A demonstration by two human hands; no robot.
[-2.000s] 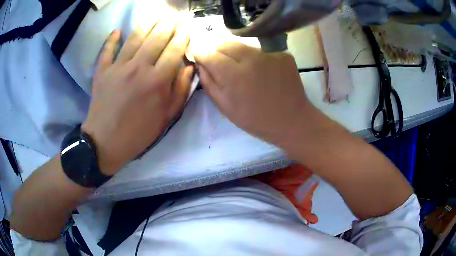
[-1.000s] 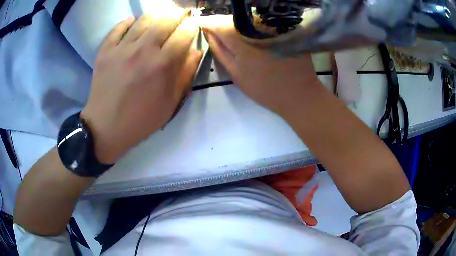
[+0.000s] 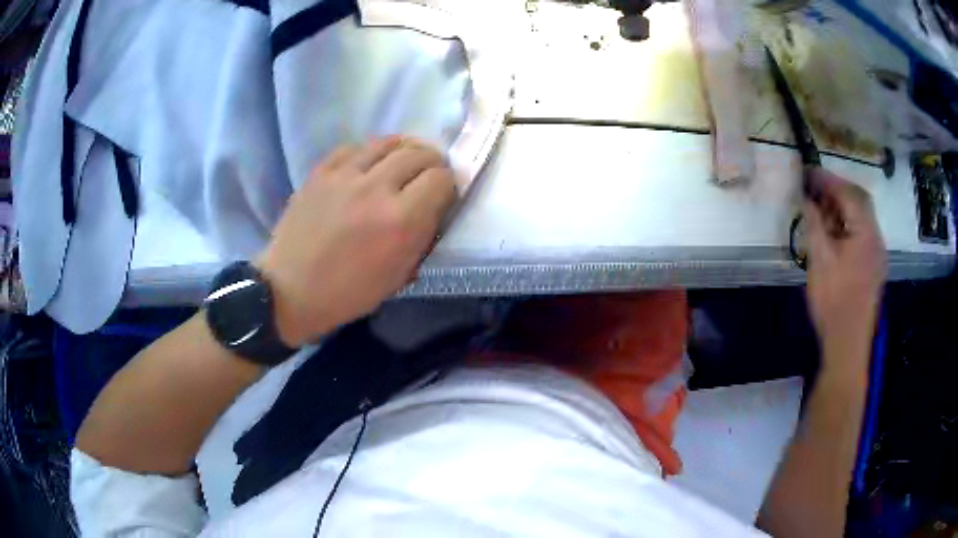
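Observation:
A pale grey-blue fabric panel with a dark band lies left of the needle area, a pale pink strip along its curved right edge. My left hand has its fingers curled on the panel's lower edge and grips it there. My right hand is at the handles of the black scissors, fingers closed around them; one ring shows beside the hand. The blades lie over the table, pointing away. The fingers are slightly blurred.
Another pink strip lies left of the scissors. More banded panels hang over the table's left edge. A measuring tape runs along the front edge. Orange cloth is at the lap. A dark machine part shows at the top.
My right hand has left the needle area and moved right to the scissors. My left hand and the panel have come nearer the front edge, away from the needle. The view has shifted.

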